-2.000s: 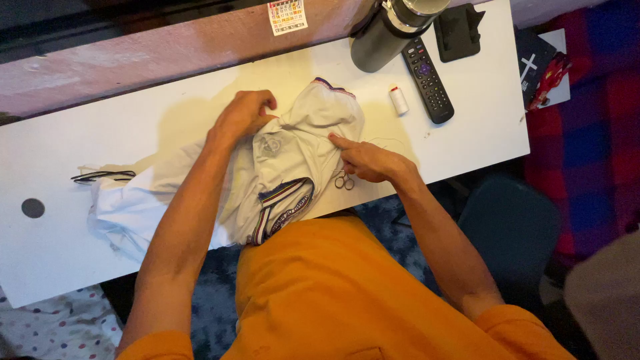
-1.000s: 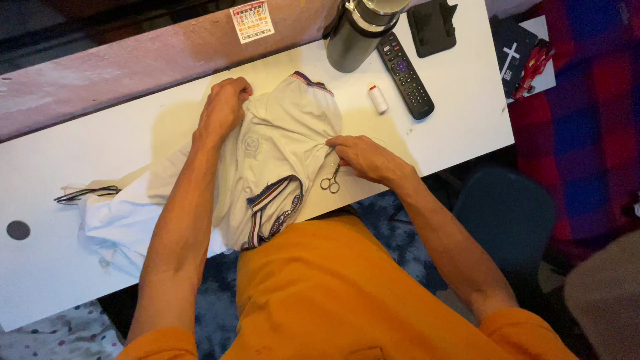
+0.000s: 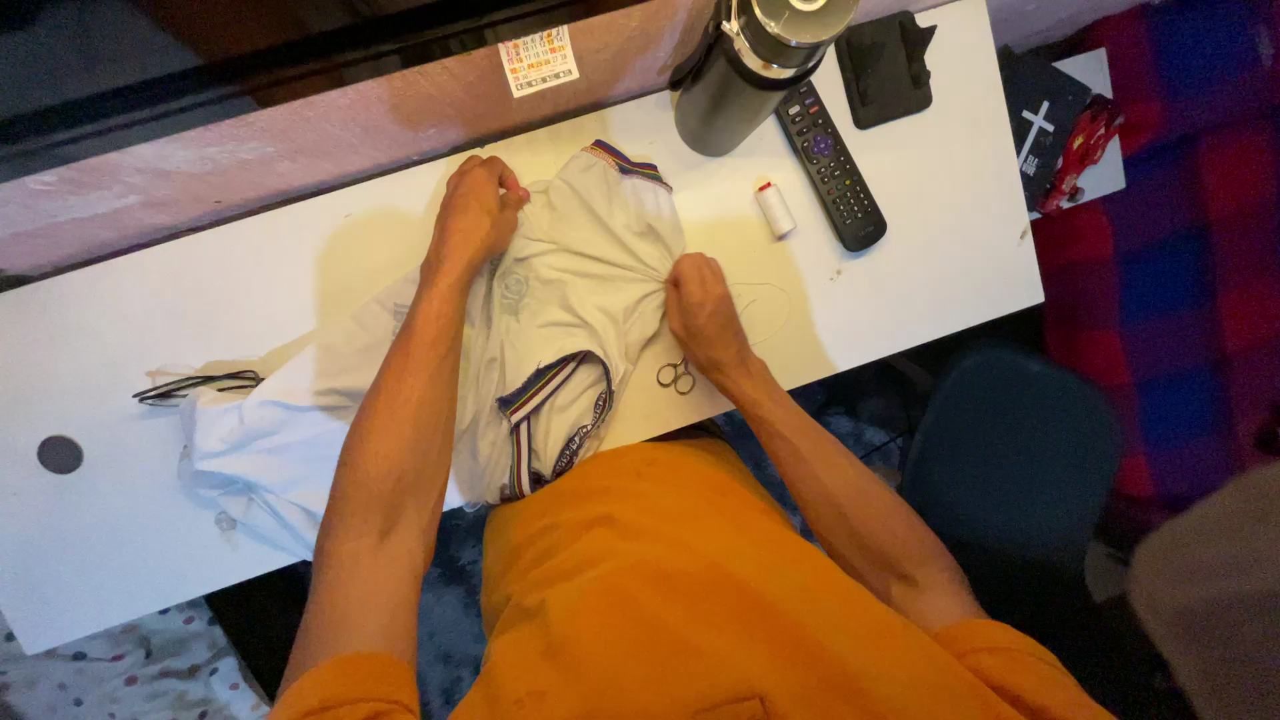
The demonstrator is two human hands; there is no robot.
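A white shirt (image 3: 560,270) with striped ribbed trim at its collar and sleeve edge lies spread over the white table. My left hand (image 3: 478,210) pinches its upper left edge near the sleeve. The cloth gathers into creases at my right hand (image 3: 705,310), whose closed fingers grip the sleeve's right side. Small scissors (image 3: 676,376) lie just below my right hand, their blades partly hidden. To the right of that hand a thin thread (image 3: 785,310) curves over the table. A spool of white thread (image 3: 775,210) with a red end lies farther up.
Behind the spool stand a dark metal flask (image 3: 735,90), a black remote control (image 3: 832,165) and a black holder (image 3: 885,70). Eyeglasses (image 3: 198,385) lie on the white table (image 3: 110,310) at the left. A dark blue chair (image 3: 1010,460) is beyond the front edge, at right.
Two seconds ago my right index finger pointed onto the sleeve; now the fingers are closed on its edge, pulling the cloth into creases. My left hand stays at the upper left edge.
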